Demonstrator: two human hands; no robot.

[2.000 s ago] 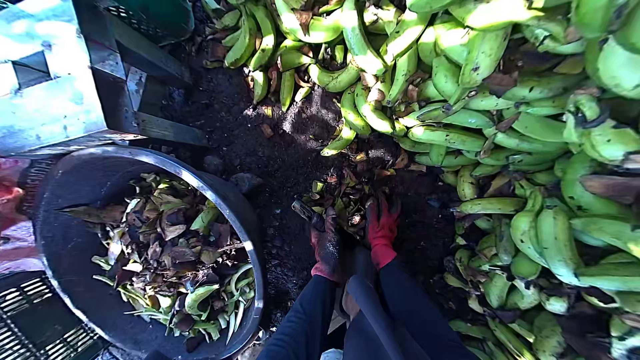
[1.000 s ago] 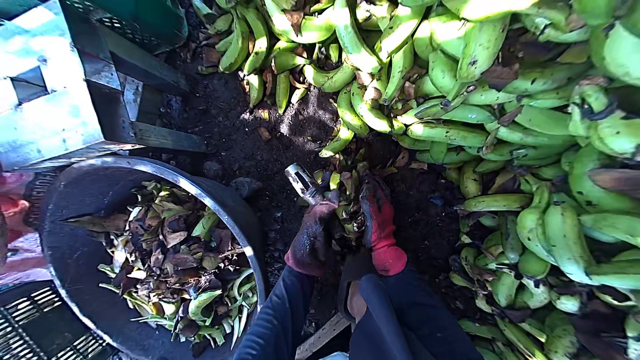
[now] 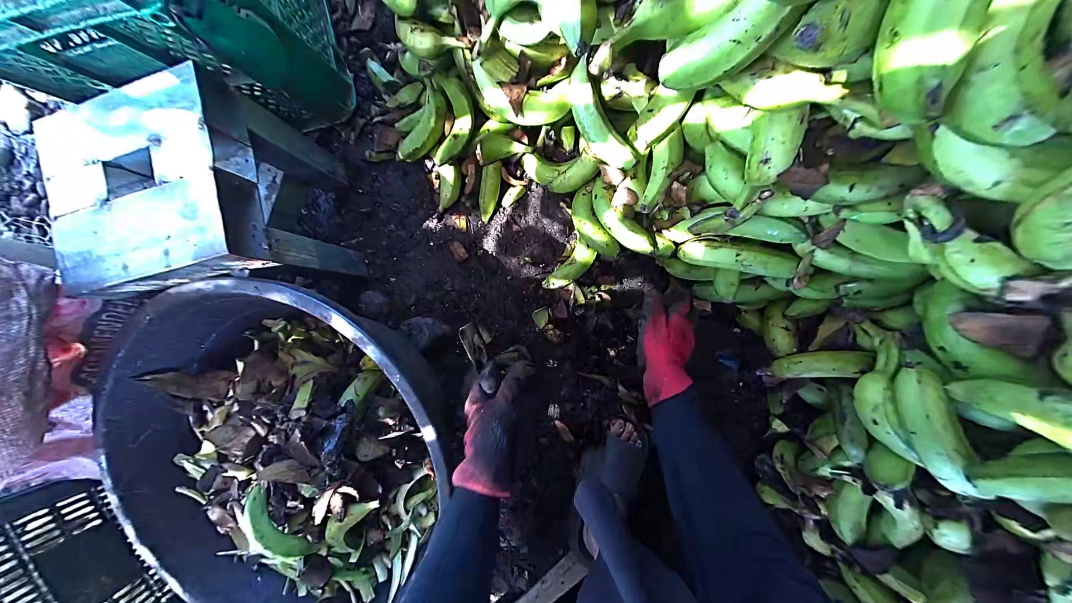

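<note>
My left hand (image 3: 492, 427), in a dirty red glove, is just right of the black tub (image 3: 425, 419). Its fingers are closed around a small metal tool (image 3: 476, 345), whose kind I cannot tell. My right hand (image 3: 667, 343), in a red glove with dark fingertips, reaches to the dark soil at the lower edge of the green banana or plantain heap (image 3: 741, 258). Its fingertips are in shadow, so whether it grips anything is unclear. Dry leaf scraps and green peelings (image 3: 285, 469) lie inside the tub. A few scraps (image 3: 544, 318) lie on the soil between the hands.
A wooden stool or stand (image 3: 134, 184) stands beyond the tub, with green plastic crates (image 3: 276, 59) behind it. A black slatted crate (image 3: 59, 544) is at lower left. Stones (image 3: 425, 332) lie beside the tub. My foot (image 3: 624, 461) rests on the soil between my arms.
My hands were close together at a clump of scraps one second ago; now they are apart, the right one farther forward. A curved green piece now lies on top in the tub.
</note>
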